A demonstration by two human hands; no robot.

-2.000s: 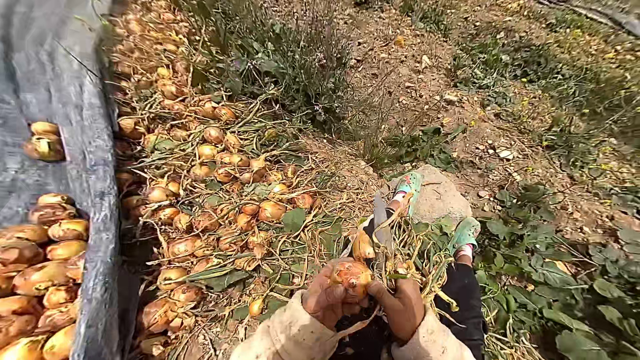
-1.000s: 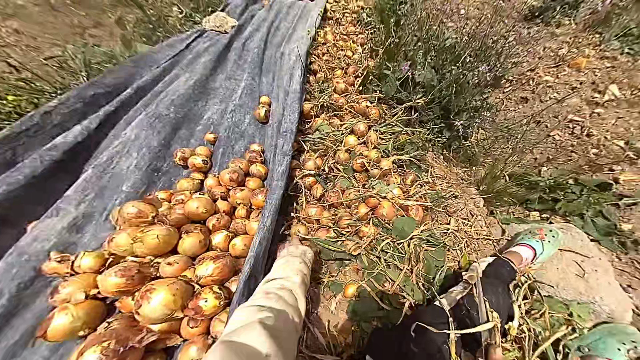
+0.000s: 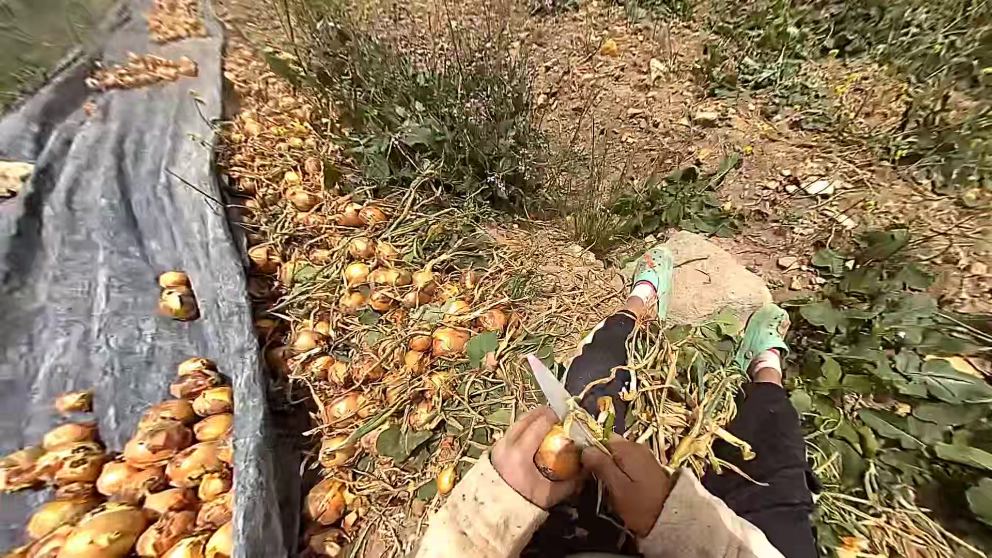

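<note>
My left hand (image 3: 531, 457) is closed around a yellow onion (image 3: 558, 454) above my lap. My right hand (image 3: 632, 480) holds a knife, whose pale blade (image 3: 547, 384) points up and to the left, against the onion's top, where some dry leaves stick out. The knife's handle is hidden in my fingers. Cut and dry onion tops (image 3: 682, 387) lie between my legs. To the left of my hands, many onions with their leaves (image 3: 387, 279) cover the ground.
A grey cloth sheet (image 3: 116, 225) runs along the left side, with a heap of trimmed onions (image 3: 155, 465) near me and smaller groups farther off. My feet in green clogs (image 3: 763, 333) rest by a flat stone (image 3: 709, 279). Leafy weeds (image 3: 914, 403) grow on the right.
A second ago my left arm reached out to the sheet's edge beside the onion heap; now the hand is back over my lap, holding an onion. The view has swung back right.
</note>
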